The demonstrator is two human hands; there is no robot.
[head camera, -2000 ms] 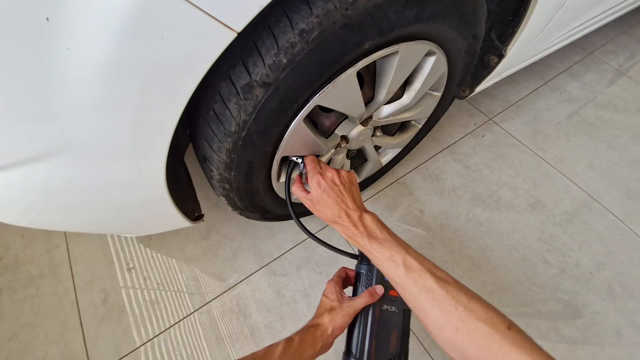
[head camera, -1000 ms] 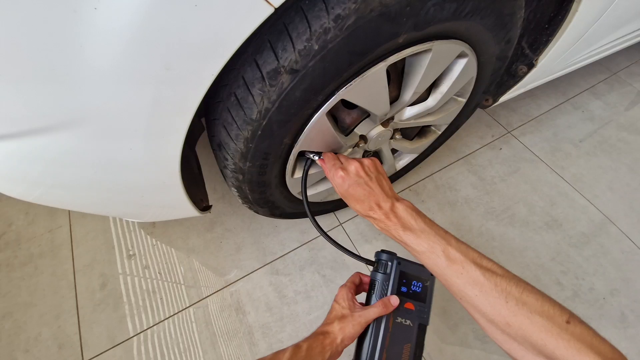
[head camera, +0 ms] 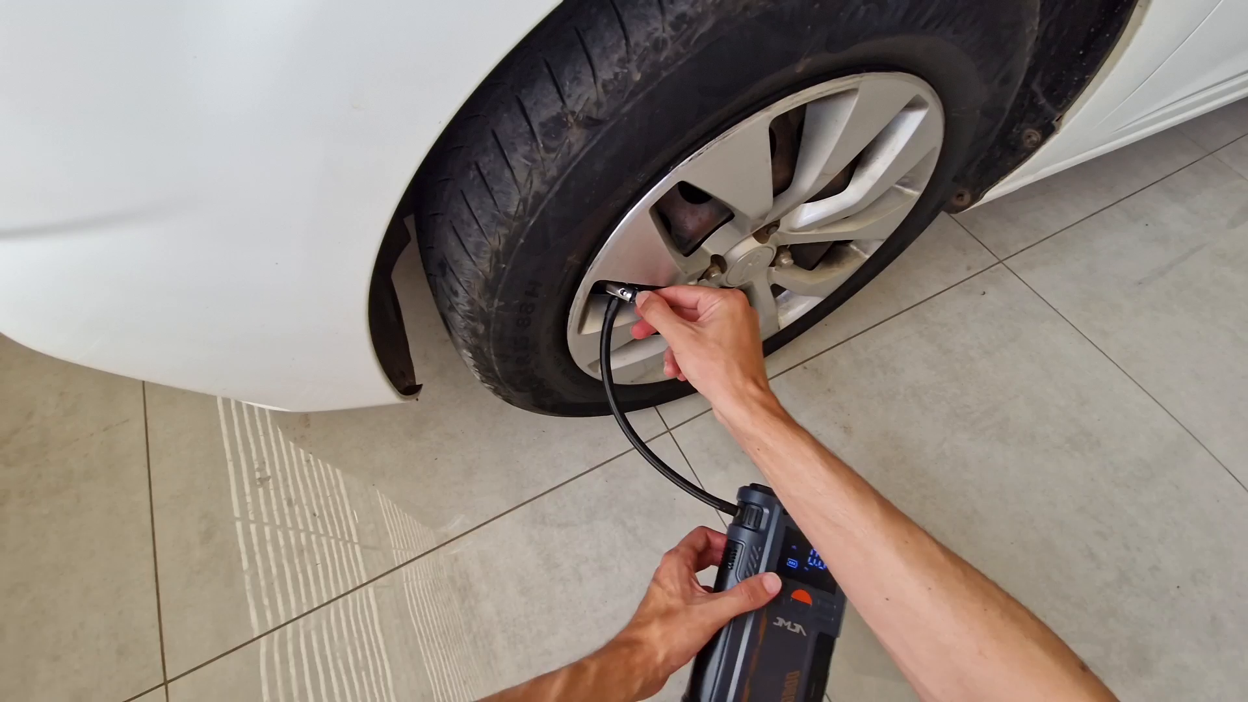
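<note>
My left hand [head camera: 697, 604] grips the side of a dark portable tire inflator [head camera: 756, 624], its thumb across the front near an orange button. The inflator's lit display is partly covered by my right forearm. A black air hose [head camera: 634, 429] curves from its top up to a metal valve chuck [head camera: 621, 292] at the rim of the alloy wheel [head camera: 751, 263]. My right hand [head camera: 707, 336] pinches the chuck's end between thumb and fingers. The valve itself is hidden. Around the wheel is a black tire [head camera: 517, 195].
The white car's bumper and fender [head camera: 244, 195] fill the upper left, with a dark wheel-arch liner edge [head camera: 390, 322] hanging beside the tire. A white door sill [head camera: 1121, 136] runs at the upper right. Grey floor tiles [head camera: 1024, 439] lie below, with striped light reflections at the left.
The inflator's display, dark or hidden two seconds ago and lit one second ago, is now partly behind my right forearm. My right hand stays at the chuck; my left stays on the inflator.
</note>
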